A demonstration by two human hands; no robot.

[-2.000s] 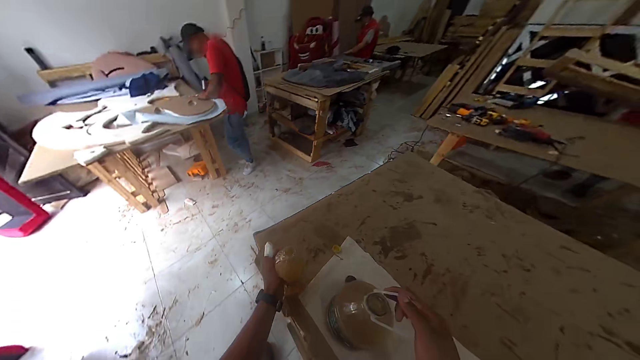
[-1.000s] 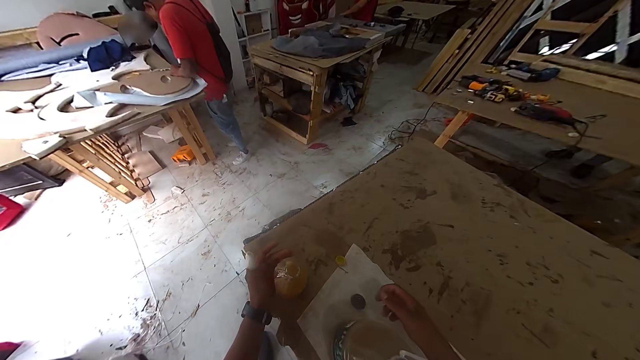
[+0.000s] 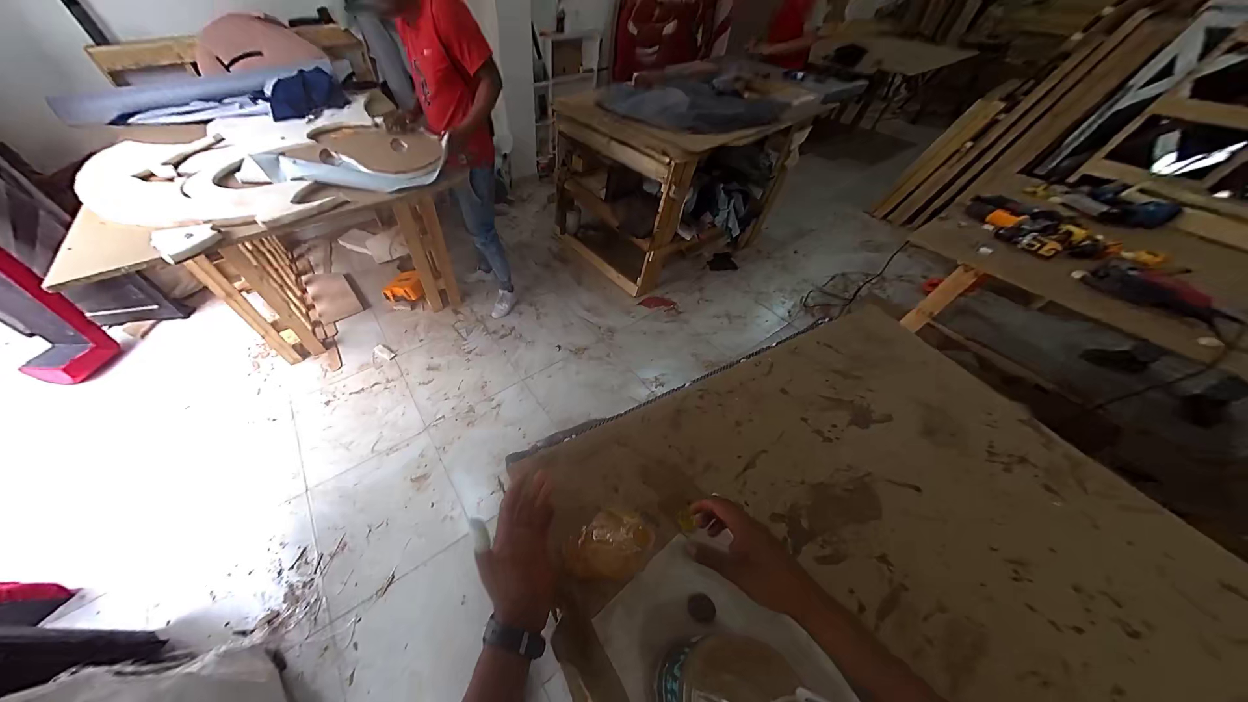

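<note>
My left hand [image 3: 519, 561], with a dark watch at the wrist, lies near the table corner, fingers extended, beside a rounded amber object [image 3: 612, 543] with a shiny surface. My right hand [image 3: 741, 548] has its fingertips at a small yellow item [image 3: 688, 519] on the brown table [image 3: 936, 507]; whether it grips it is unclear. Below the right hand lies a pale sheet [image 3: 643, 624] with a small dark disc [image 3: 701, 607] on it. A round, tan-topped container [image 3: 746, 671] with lettering on its side stands at the bottom of the view.
A person in a red shirt [image 3: 448, 73] works at a table with cut-out panels [image 3: 283, 175]. A wooden workbench [image 3: 624, 146] stands at centre back, another person behind it. Power tools [image 3: 1033, 229] lie on the right table. Scraps litter the tiled floor.
My right hand has left the round container, where it was two seconds ago, and moved to the small yellow item. My left hand has moved off the amber object and lies beside it.
</note>
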